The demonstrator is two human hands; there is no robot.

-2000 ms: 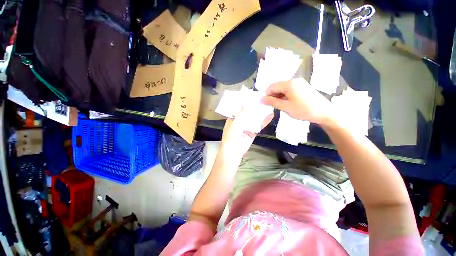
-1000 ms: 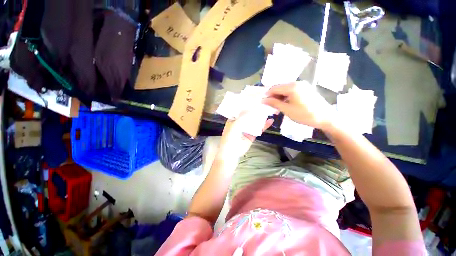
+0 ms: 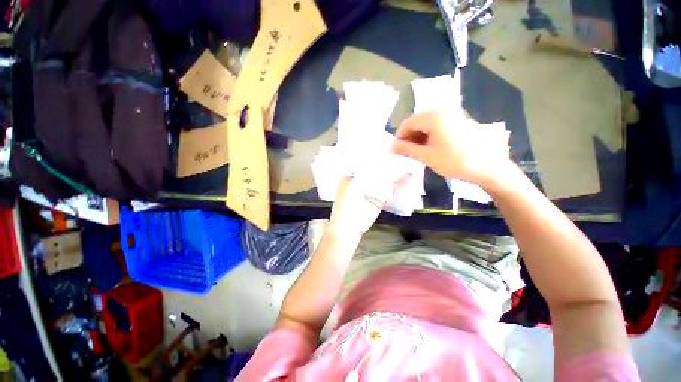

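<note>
Small white labels lie in several uneven piles on the dark table; one pile [image 3: 366, 108] is just above my hands, another [image 3: 435, 93] is above my right hand, and another [image 3: 489, 142] is partly behind my right wrist. My left hand [image 3: 369, 195] is bare and holds a bunch of white labels, whose edges merge with the piles around it. My right hand [image 3: 440, 145] is bare, with thumb and forefinger pinched at the upper right edge of that bunch. Whether a single label is between those fingertips is too bright to tell.
Written tan card templates [image 3: 250, 149] lie crossed at left, beside dark garments [image 3: 104, 97]. A silver bulldog clip [image 3: 461, 30] is at the table's top. Flat tan shapes [image 3: 560, 112] and a thin brown bar [image 3: 567, 46] are at right. A blue crate [image 3: 179, 250] and black bag [image 3: 275, 246] stand below.
The view has shifted, so the table things appear further left, and a pale metal part shows at the upper right. Both hands stay close together at the held labels.
</note>
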